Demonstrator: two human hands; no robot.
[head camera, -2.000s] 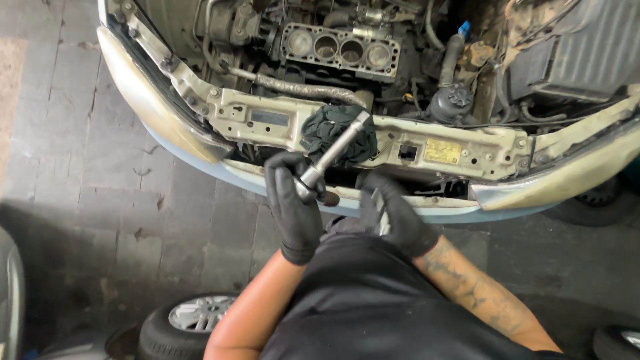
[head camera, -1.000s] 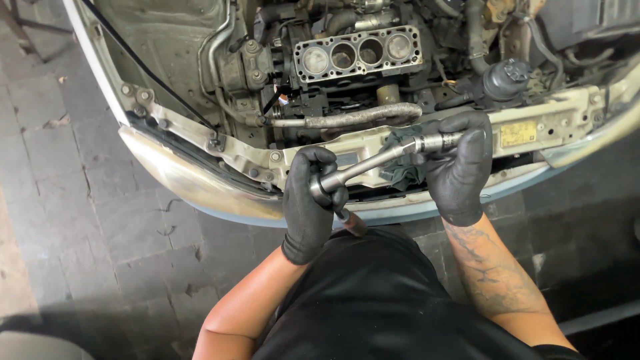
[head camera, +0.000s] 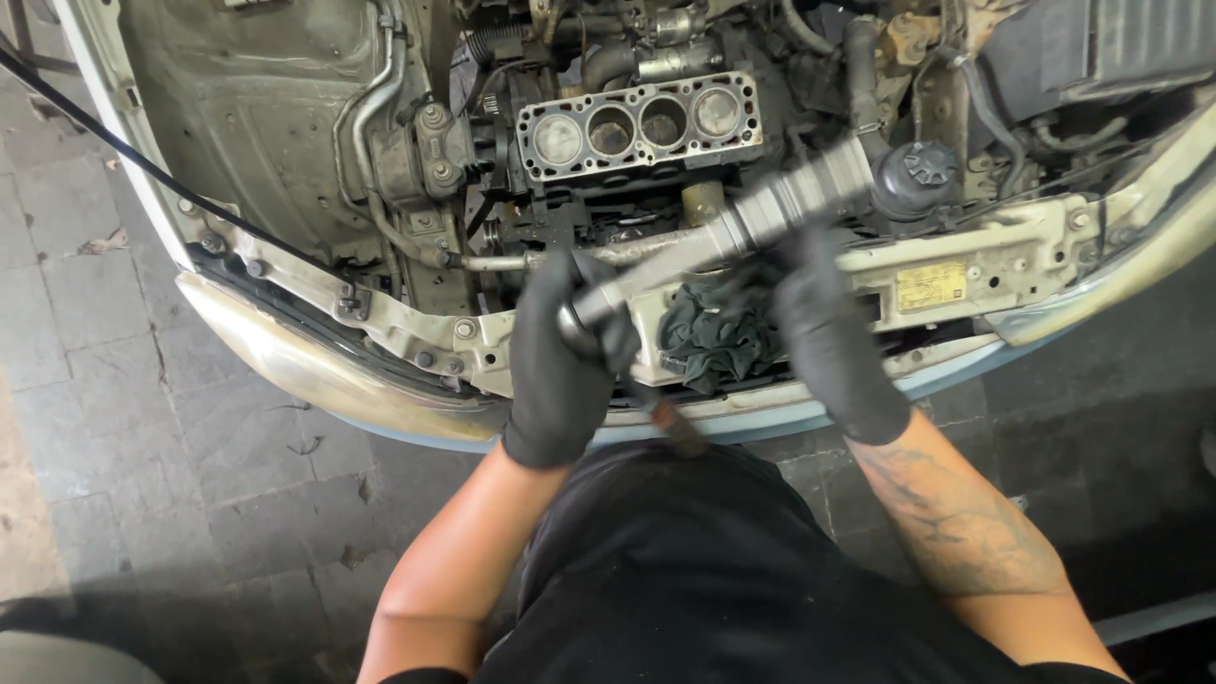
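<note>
My left hand (head camera: 565, 356), in a black glove, grips the head end of a ratchet wrench with an extension and socket (head camera: 665, 271). The tool slants up to the right over the engine bay, its far end blurred. Below that hand a reddish-brown handle (head camera: 676, 426) points down. My right hand (head camera: 831, 332), also gloved and blurred by motion, is beside the tool's socket end; whether it touches the tool I cannot tell. Behind the hands lies the bare engine block (head camera: 641, 126) with its cylinders exposed. A dark cloth (head camera: 717, 337) rests on the front crossmember, between my hands.
The car's front crossmember (head camera: 1007, 252) and bumper (head camera: 760, 418) run across in front of me. A black-capped reservoir (head camera: 914, 180) stands right of the block, with hoses around it. A thin black rod (head camera: 171, 180) slants over the left side. Grey tiles (head camera: 256, 532) cover the floor.
One second ago my right hand was closed around the tool's socket end; now it is lower, beside the tool. The tool's far end points more steeply upward. The view has shifted.
</note>
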